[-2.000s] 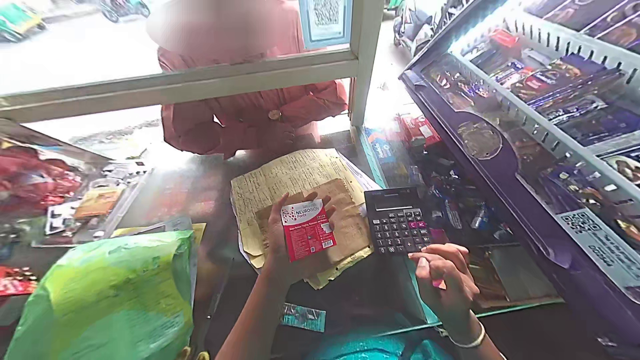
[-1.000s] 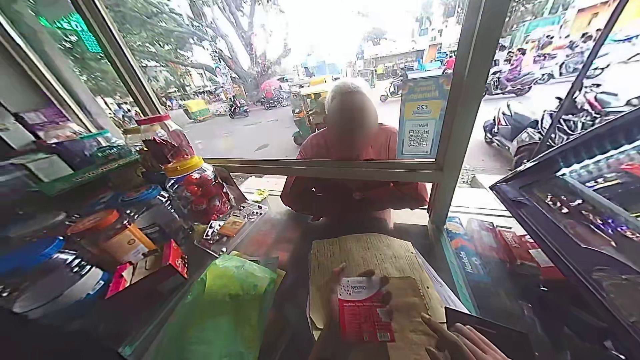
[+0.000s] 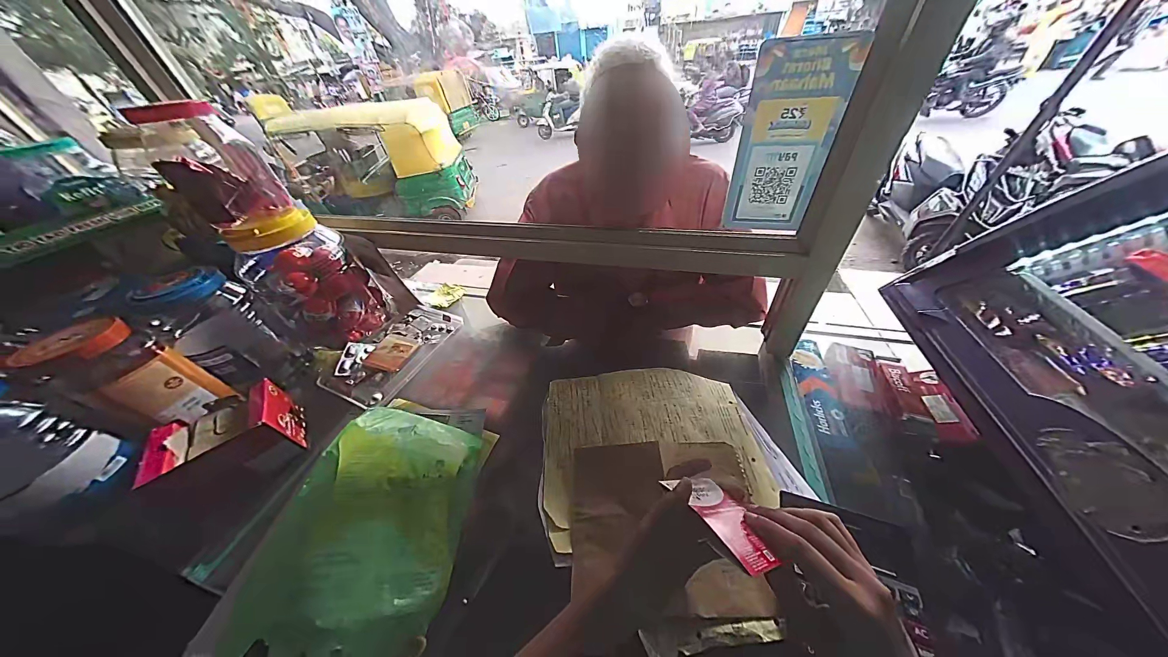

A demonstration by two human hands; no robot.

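Note:
A small red and white printed packet (image 3: 730, 525) is tilted between my two hands, above a stack of handwritten sheets (image 3: 630, 406) and a brown paper bag (image 3: 616, 484). My left hand (image 3: 652, 547) grips its upper left end, thumb on top. The fingers of my right hand (image 3: 826, 566) touch its right edge; whether they pinch it is unclear. Under my right wrist lies a black calculator (image 3: 903, 593), mostly hidden. A silvery strip (image 3: 730, 634) shows at the bottom edge, below the brown bag.
A green plastic bag (image 3: 365, 520) lies left of the papers. Farther left are lidded jars (image 3: 315, 274) and a red open box (image 3: 274, 415). Across the counter, behind a framed glass pane, a person in red (image 3: 630, 292) leans with folded arms. A dark display case (image 3: 1031, 411) stands right.
The view has swung upward from the counter toward the street. The packet, earlier facing me flat in my left hand, is now tilted, and my right hand has come from the calculator to its edge.

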